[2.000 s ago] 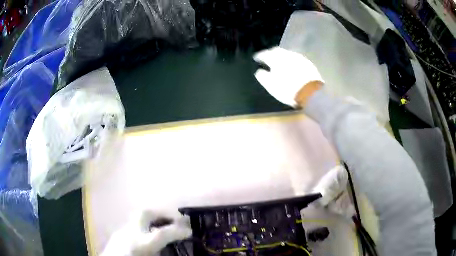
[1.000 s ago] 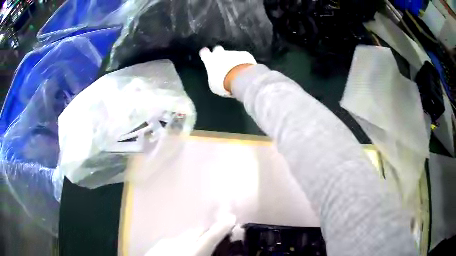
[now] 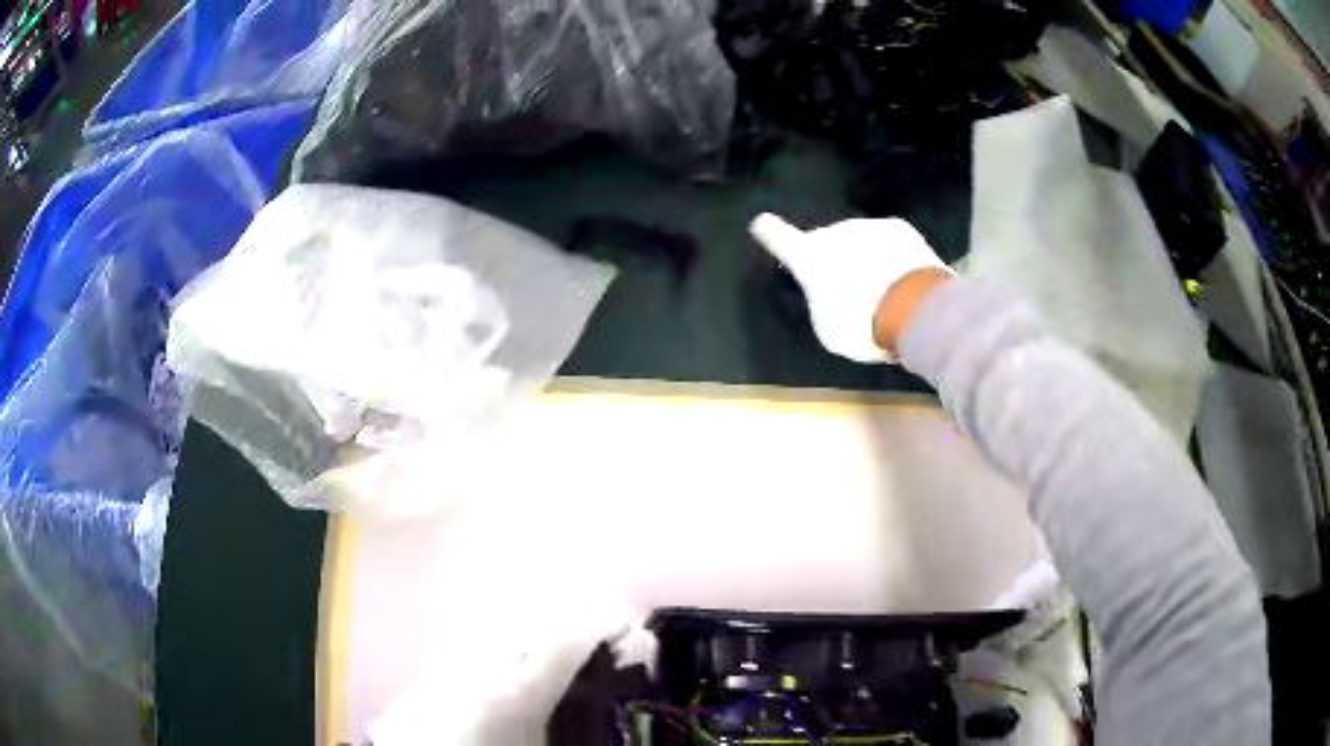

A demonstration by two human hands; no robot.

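Observation:
The black housing lies open side up at the bottom edge, cut off by it, with yellow and dark wires inside. My left hand, white-gloved and washed out by glare, is at the housing's left end, its fingers closed on the end beside a dark end piece. My right hand, white-gloved, is over the green belt beyond the board, one finger stretched to the left. A blurred dark patch shows under its fingers; whether it holds a part cannot be told.
The white board has a yellowish taped edge. A clear bag overlaps its left corner. Black parts are heaped at the back beside a greyish bag. Foam sheets lie right; blue crates stand left.
My right hand first swept left towards the greyish bag, then came back right over the belt. The clear bag's shape has changed. The view has shifted; my left hand stays at the housing's left end.

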